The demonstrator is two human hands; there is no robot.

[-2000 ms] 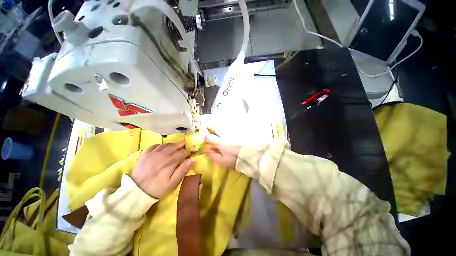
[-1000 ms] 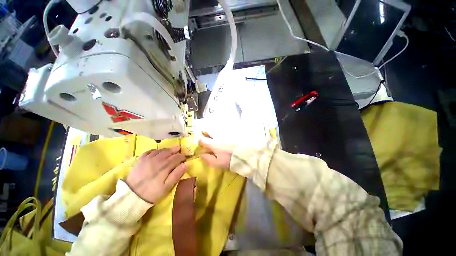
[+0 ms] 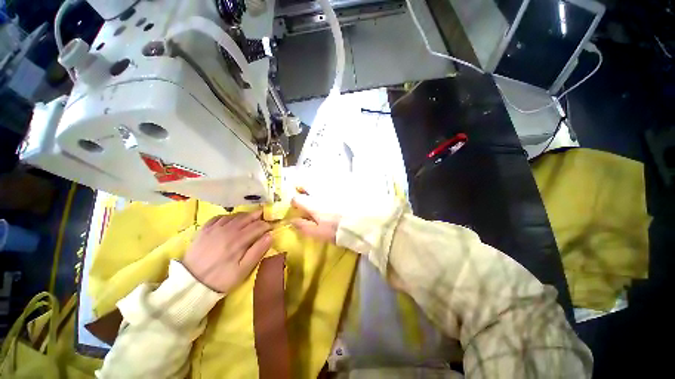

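The yellow tote panel (image 3: 229, 326) lies under the sewing machine head and hangs toward me, with a dark brown strip (image 3: 271, 314) running down its middle. My left hand (image 3: 226, 252) lies on the panel, palm down with fingers together, just below the machine head. My right hand (image 3: 317, 226) is at the panel's upper edge beside the needle area, its fingertips on a yellow piece (image 3: 277, 211) there. Bright glare hides part of the right hand and the details under the needle.
The white machine head (image 3: 163, 133) fills the upper left. Red and black snips (image 3: 448, 146) lie on the dark table (image 3: 474, 200). Stacked yellow panels (image 3: 596, 222) are at the right, a touchscreen (image 3: 548, 41) at the right rear. Yellow bags with loop handles (image 3: 37, 344) are at the lower left.
The view has shifted, so the machine, table and snips sit further left in the picture. Both hands stay close beside the needle area on the panel, with little visible movement.
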